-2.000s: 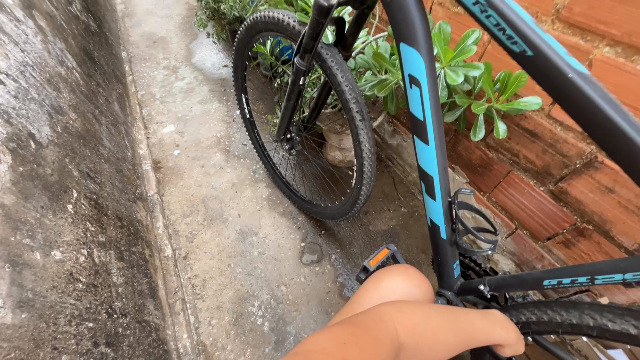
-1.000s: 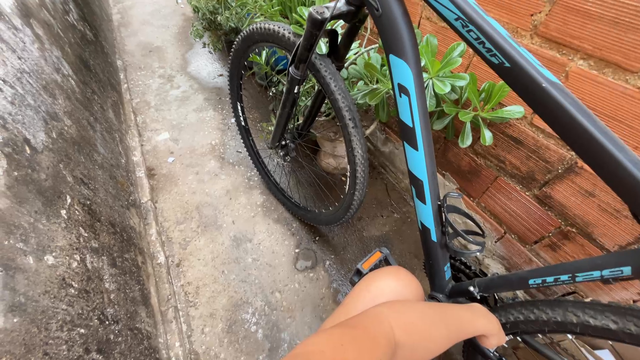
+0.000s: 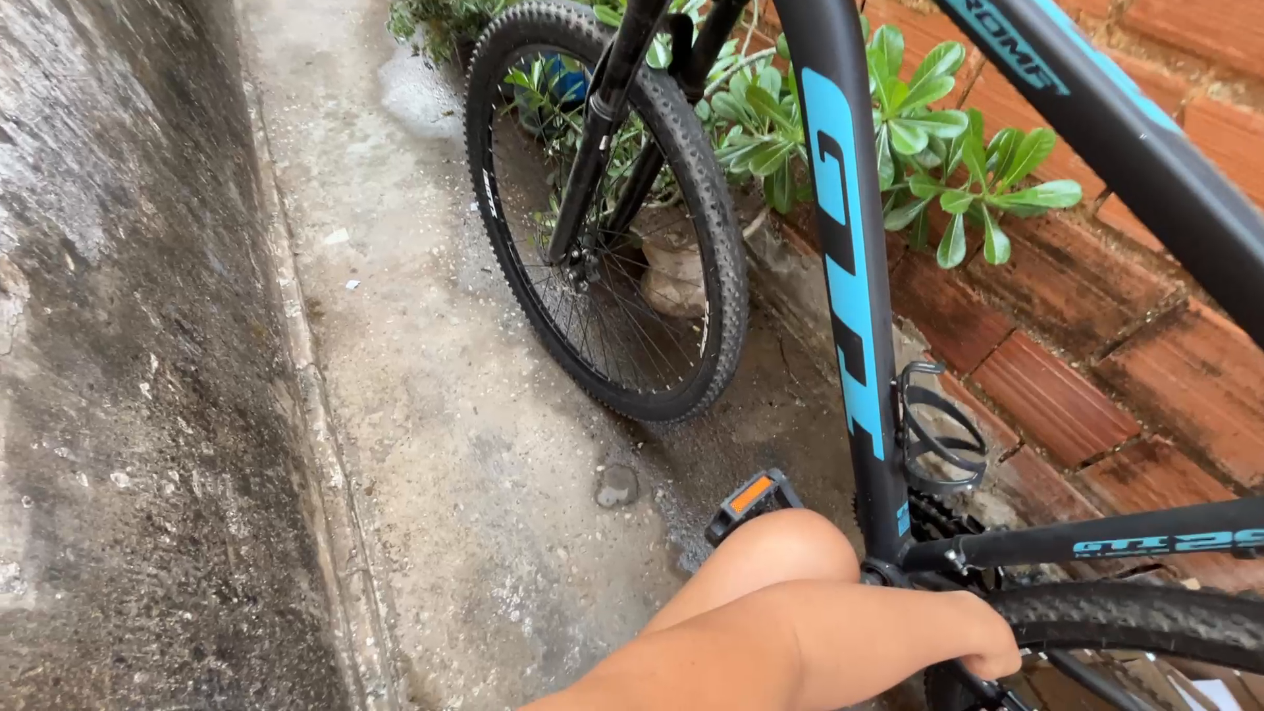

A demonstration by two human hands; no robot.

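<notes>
My left hand (image 3: 987, 637) reaches down beside the crank area of a black mountain bicycle (image 3: 879, 326), at the front of its rear tire (image 3: 1136, 617). Its fingers bend downward against a dark part and are mostly hidden, so I cannot tell whether they grip it. Just above my forearm is my bent knee (image 3: 795, 543), close to a black pedal (image 3: 752, 502) with an orange reflector. Above the crank, a black bottle cage (image 3: 943, 444) is mounted on the down tube. My right hand is out of view.
The front wheel (image 3: 726, 286) stands on a stained concrete floor (image 3: 444, 425). Leafy green plants (image 3: 948, 128) grow behind the frame, against a red hollow-brick wall (image 3: 1057, 395). A dark, weathered wall (image 3: 148, 346) borders the left side.
</notes>
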